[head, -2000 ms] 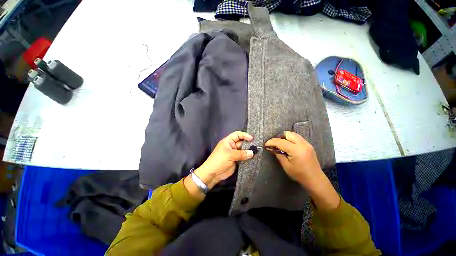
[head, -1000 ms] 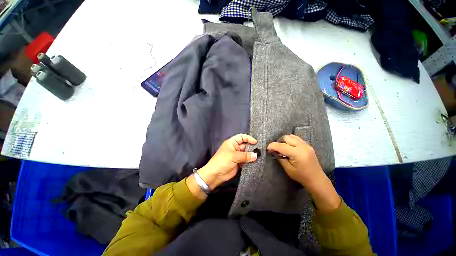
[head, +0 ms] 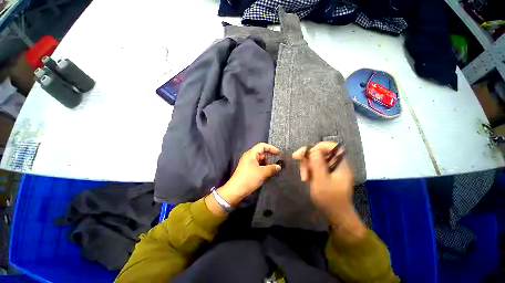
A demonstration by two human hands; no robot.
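Observation:
The grey tweed jacket (head: 315, 99) lies opened out in front of me, its smooth dark lining (head: 221, 121) on the left. My left hand (head: 252, 171) pinches the front placket (head: 282, 110) beside a dark button (head: 281, 164). A second dark button (head: 268, 213) sits lower on the placket, near the hem. My right hand (head: 326, 179) is blurred, just right of the placket over the tweed, with the dark thread snips (head: 335, 157) in it. No needle or thread can be made out. The flap pocket is mostly hidden behind my right hand.
A blue-grey tray (head: 360, 102) with a red packet (head: 382, 94) stands at right. Dark thread cones (head: 65, 83) are at left. A smartphone (head: 170, 88) lies partly under the lining. Black and checked garments (head: 326, 12) lie at the far side. Blue crates (head: 41, 221) stand below the table.
My right hand has turned and shifted slightly right, away from the button, and the snips now show above its fingers. My left hand has stayed at the placket.

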